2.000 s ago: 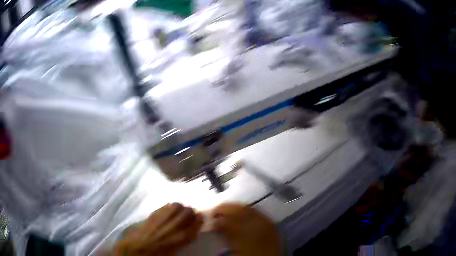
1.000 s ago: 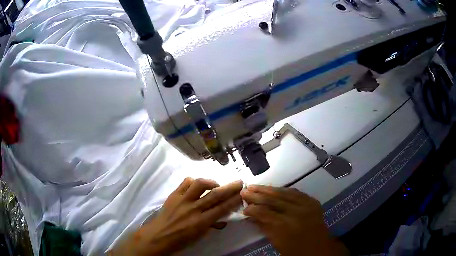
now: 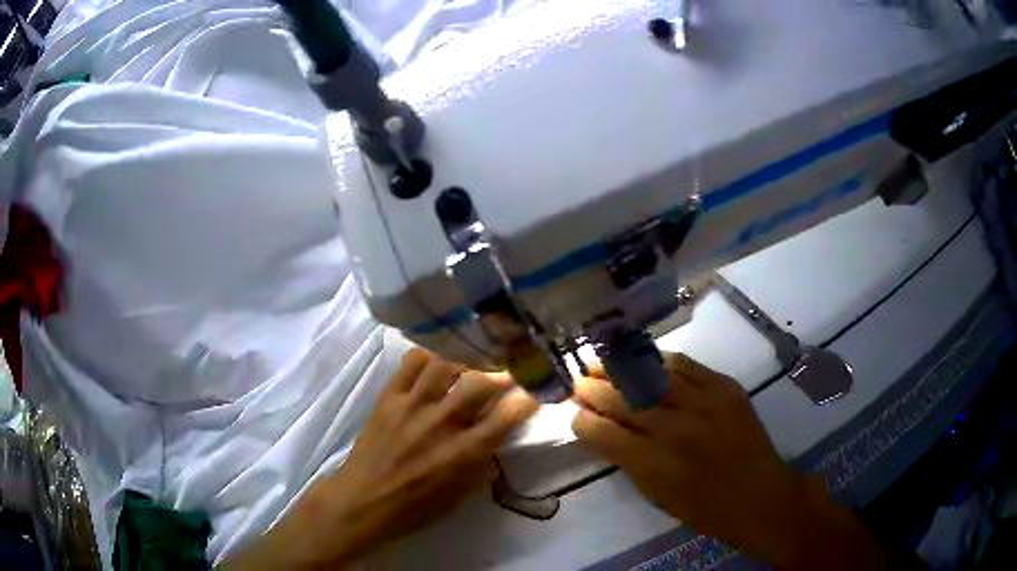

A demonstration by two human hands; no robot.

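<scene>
The white garment piece (image 3: 190, 245) lies heaped left of the machine and runs under my left hand to the needle area. My left hand (image 3: 429, 446) is bare, its fingertips pressing the cloth just left of the needle. My right hand (image 3: 686, 446) is bare, its fingertips pinched at the cloth edge just right of it. The white sewing machine head (image 3: 535, 145) with a blue stripe leans over both hands. Its front parts hide the presser foot, the needle tip and some of my fingertips.
A jointed metal guide (image 3: 820, 374) is swung out to the right. A dark green lamp arm (image 3: 323, 45) stands on the head. A red fabric part (image 3: 31, 268) and a green fabric part (image 3: 162, 535) show at the heap's left. A printed scale (image 3: 892, 429) runs along the table front.
Both hands have moved up from in front of the needle to right beneath the machine's front parts. The view has come closer, and the machine shows larger and further right.
</scene>
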